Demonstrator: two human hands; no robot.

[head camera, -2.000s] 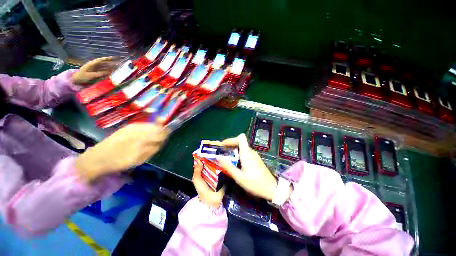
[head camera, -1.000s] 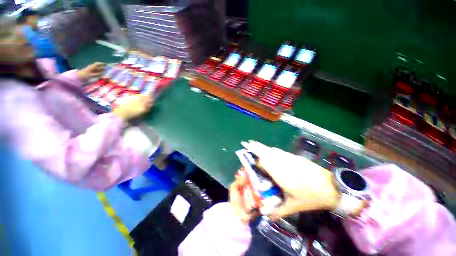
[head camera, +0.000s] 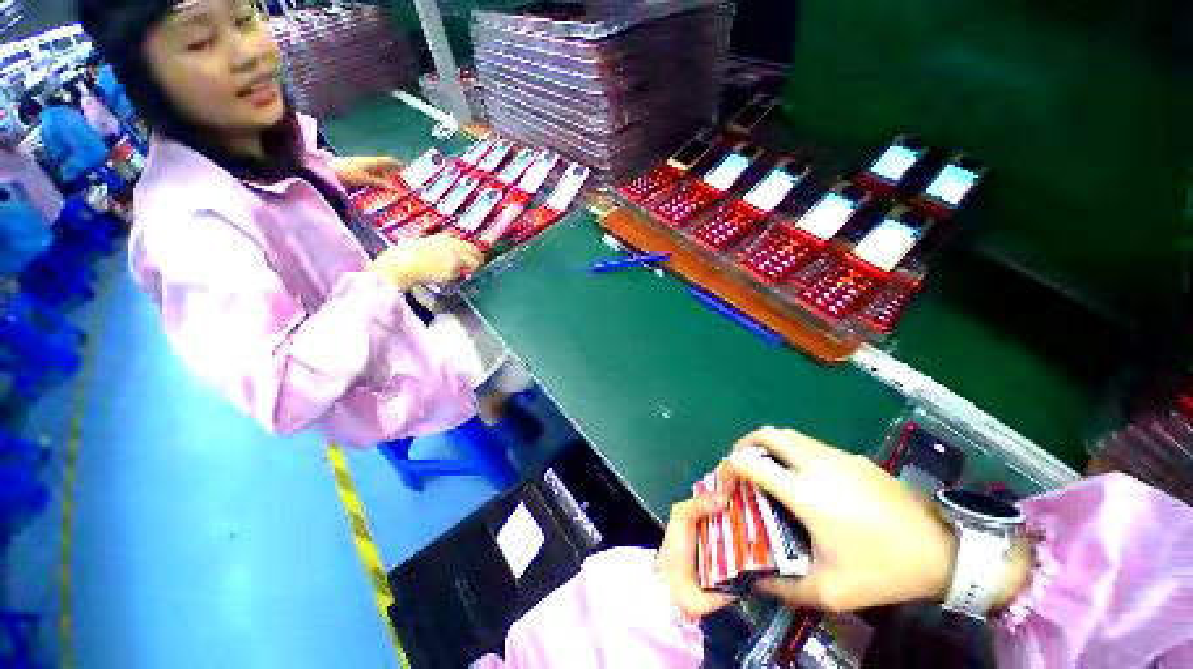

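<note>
A stack of flat phone batteries [head camera: 741, 538], orange-red and white with dark edges, is held low in front of me. My left hand [head camera: 683, 555] grips the stack from its left side, partly hidden behind it. My right hand [head camera: 850, 523], with a white-strapped watch at the wrist, closes over the stack's top and right side. A clear blister tray [head camera: 1001, 451] with a dark red-edged handset [head camera: 929, 457] lies beyond my right hand, which partly hides it.
A co-worker in pink [head camera: 294, 281] stands left, hands on a tray of open red phones [head camera: 491, 196]. More open phones [head camera: 778, 248] sit on a brown board [head camera: 733, 294]. Blue pens [head camera: 631, 263] lie near it. Tall tray stacks [head camera: 589, 85] stand behind; a black box [head camera: 523, 542] is below.
The view has swung left. The co-worker's tray of open phones has moved away to the left. My hands still hold the battery stack, now with its striped edges facing me.
</note>
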